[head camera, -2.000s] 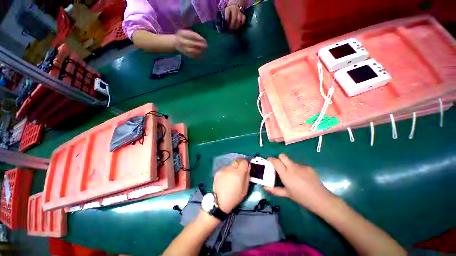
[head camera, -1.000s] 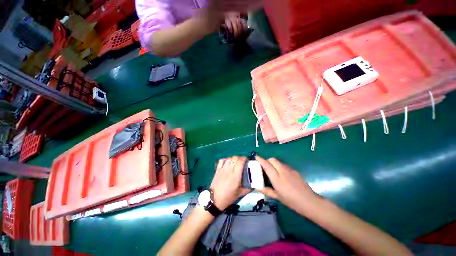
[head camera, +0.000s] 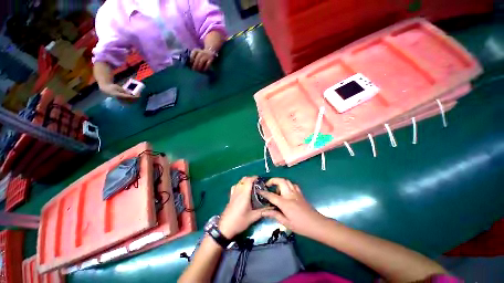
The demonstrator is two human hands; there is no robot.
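My left hand (head camera: 243, 207) and my right hand (head camera: 290, 205) are closed around a small dark grey pouch (head camera: 258, 194) above the bench. A little white shows at its mouth; most of the pouch is hidden by my fingers. Flat grey pouches with black cords (head camera: 262, 261) lie close to my body. One white device with a dark screen (head camera: 350, 92) lies on the pink tray stack at right (head camera: 442, 47), its white strap over the green patch (head camera: 319, 140). A grey pouch (head camera: 121, 178) lies on the pink tray stack at left (head camera: 66, 235).
A person in a pink shirt (head camera: 146, 41) is opposite, holding a white device (head camera: 133, 87), with a grey pouch (head camera: 161, 101) on the green bench (head camera: 226, 145). A tall red stack (head camera: 331, 27) stands behind the right trays. Another white device (head camera: 90, 130) is at far left.
The white device that was between my hands is now almost wholly covered by the pouch. One of two devices has left the right tray. The person opposite now holds a white device.
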